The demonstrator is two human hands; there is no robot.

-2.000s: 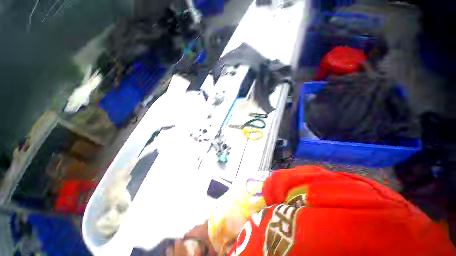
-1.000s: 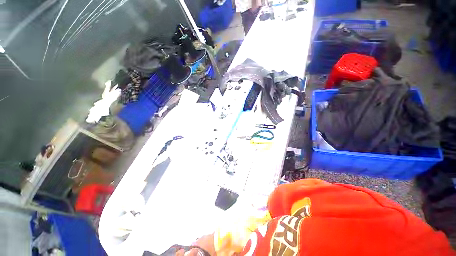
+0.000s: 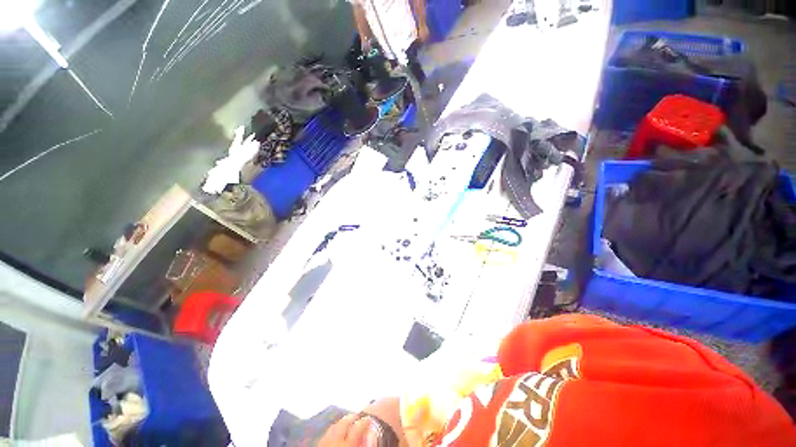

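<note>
My right hand [image 3: 353, 431] is at the bottom edge, cut off and blurred, beyond a yellowish oversleeve [image 3: 423, 412] and a red-orange sleeve. Dark grey cloth [image 3: 295, 426] lies against it on the left; whether the fingers grip it cannot be told. My left hand is not in view. An overexposed white machine table [image 3: 262, 358] fills the middle. On it are a small dark patch [image 3: 422, 340], shears with green and yellow loops [image 3: 499, 237], and small dark snips [image 3: 508, 221]. Grey cloth [image 3: 524, 166] drapes over the table farther up.
Right of the table, a blue crate [image 3: 681, 301] holds dark cloth [image 3: 698, 218], with a red stool [image 3: 685, 122] behind. Another blue crate stands farther back. At left are a wooden-edged shelf [image 3: 144, 249], a red stool [image 3: 205, 316] and a blue bin [image 3: 183, 393]. Part of a person [image 3: 393, 26] shows at the top.
The view has swung left, so the table, crates and my sleeve sit farther right. More of the person at the top and the bin at lower left shows. The shears stay on the table.
</note>
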